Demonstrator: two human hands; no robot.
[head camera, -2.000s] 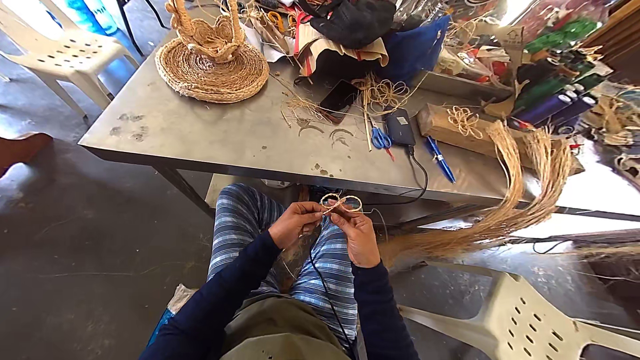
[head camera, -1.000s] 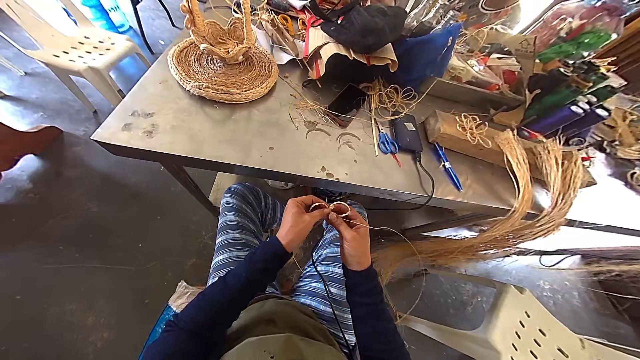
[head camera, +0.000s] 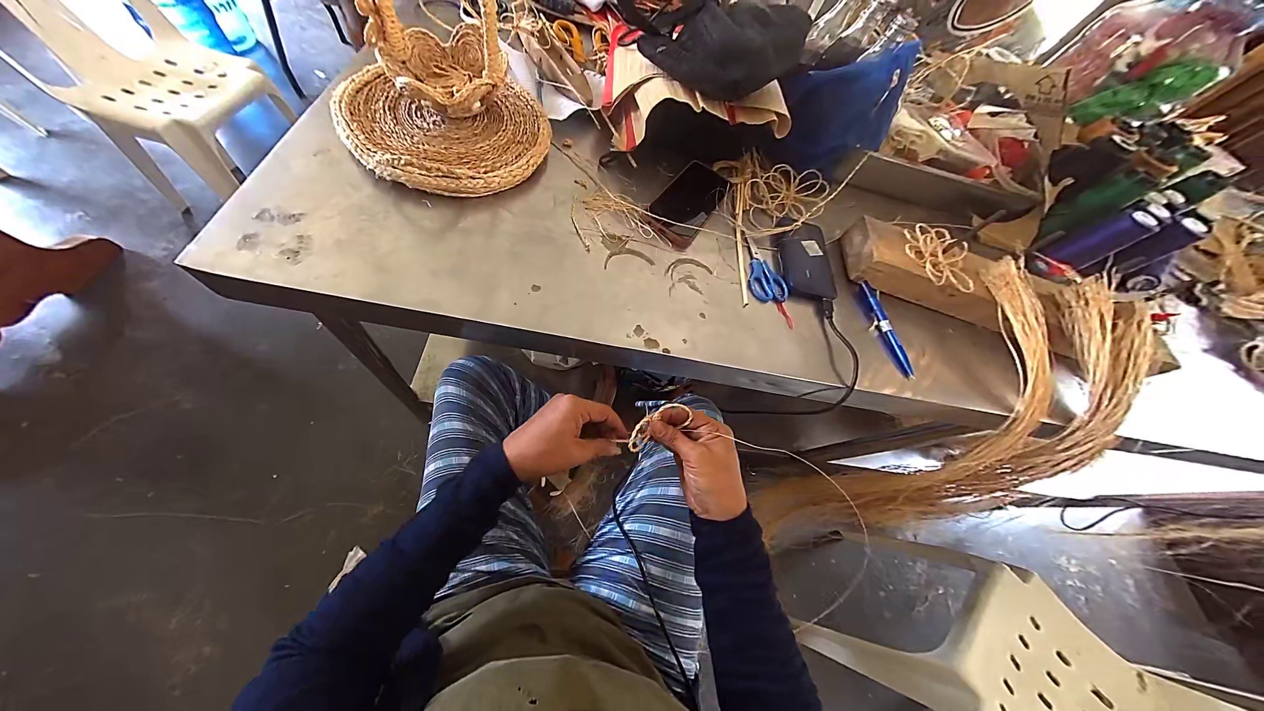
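Observation:
Over my lap, my right hand (head camera: 703, 459) pinches a small looped piece of natural-fibre cord (head camera: 644, 427) between thumb and fingers. My left hand (head camera: 565, 437) is just to its left, thumb and forefinger closed on a short strand that runs to the loops. A long thin fibre strand (head camera: 857, 504) arcs out to the right from my right hand and hangs down. On the table edge beyond are blue-handled scissors (head camera: 767, 282) and a blue pen (head camera: 886, 331). A looped fibre knot (head camera: 937, 256) lies on a wooden block.
The metal table (head camera: 464, 267) holds a coiled fibre basket (head camera: 441, 128), a phone (head camera: 688, 202), a black device (head camera: 807, 261) with a cable, and a wooden block (head camera: 889, 259). Long raw fibre bundles (head camera: 1076, 395) hang over its edge. Plastic chairs stand at lower right (head camera: 1027, 642) and upper left (head camera: 168, 94).
My left hand has moved left, away from my right hand, where both met at the loops before. The long strand at the right hangs lower and wider than two seconds ago.

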